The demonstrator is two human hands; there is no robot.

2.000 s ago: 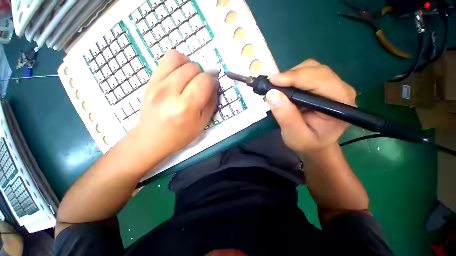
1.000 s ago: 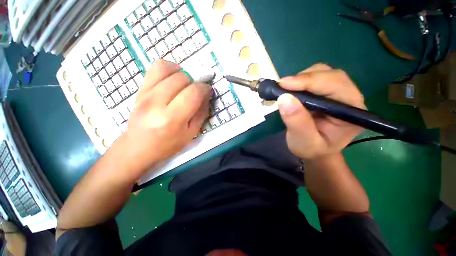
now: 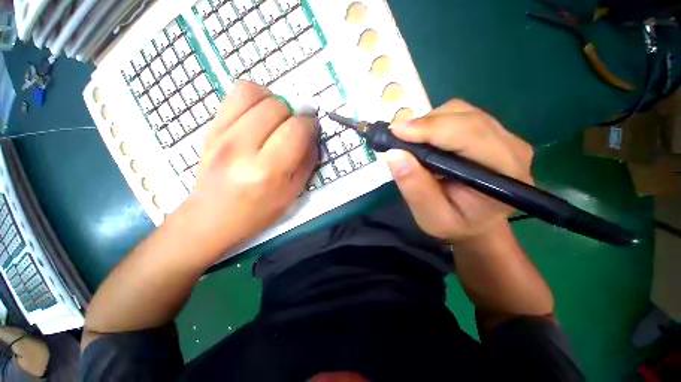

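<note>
A white tray (image 3: 407,71) lies tilted before me, holding green-edged circuit board panels (image 3: 263,37) of small repeated units. My right hand (image 3: 467,168) grips a black soldering iron (image 3: 493,183) like a pen. Its thin tip points left, over or on the near right panel, close to my left fingertips. My left hand (image 3: 257,153) is closed over this panel and hides part of it. It pinches thin solder wire, though its run under the hand is hidden; a thin wire (image 3: 52,133) shows at the left. A green band shows by its fingers.
Stacked white trays (image 3: 82,26) stand at the upper left. Another filled tray (image 3: 56,317) is at the left edge, with part of a person's arm (image 3: 28,354) below. Orange-handled pliers (image 3: 606,69), black cables (image 3: 657,71) and cardboard boxes (image 3: 623,142) are at right.
The iron's tip has moved left over the panel, nearer my left fingertips, and its rear end has dropped lower. My left hand stays closed over the same panel. The view has shifted slightly.
</note>
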